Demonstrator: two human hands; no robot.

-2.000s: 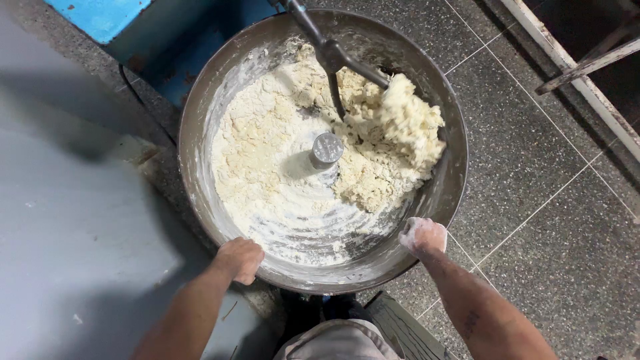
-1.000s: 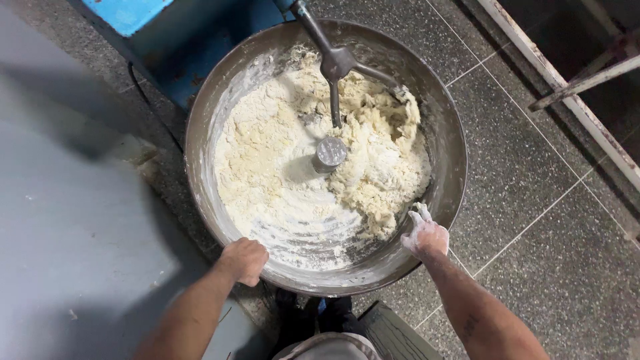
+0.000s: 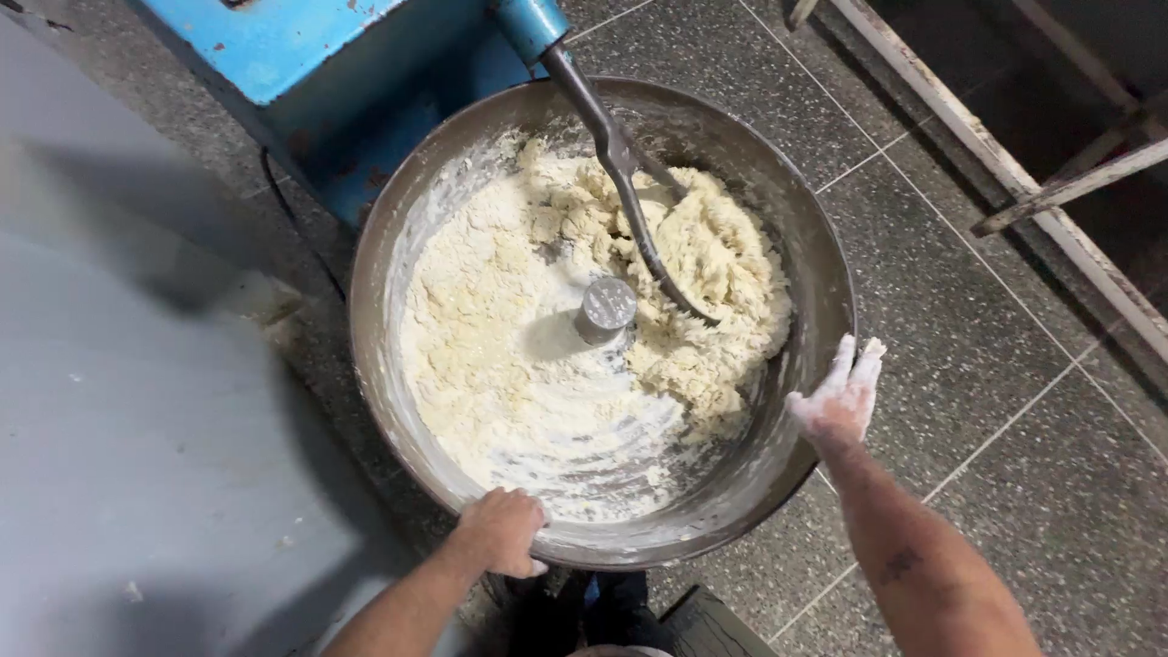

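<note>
A large round metal mixer bowl [image 3: 830, 274] fills the middle of the view. Shaggy dough [image 3: 721, 265] is heaped in its right and upper part, with loose flour [image 3: 474, 319] over the left and bottom. The forked mixer arm [image 3: 610, 137] reaches in from above, its curved prong in the dough. A metal center post [image 3: 609, 306] stands in the bowl. My left hand [image 3: 504, 529] is closed over the near rim, left of center. Coated in flour, my right hand [image 3: 839, 392] rests at the right rim with its fingers spread.
The blue mixer body [image 3: 274, 46] stands behind the bowl at upper left, with a black cable [image 3: 292, 214] beside it. A grey surface [image 3: 137, 392] lies at left. At upper right is a worn metal frame [image 3: 995, 164] on the speckled tile floor [image 3: 949, 365].
My right hand has moved up along the rim, and its fingers have spread. The mixer arm has changed position, its prong now lower in the dough. My left hand stays on the near rim.
</note>
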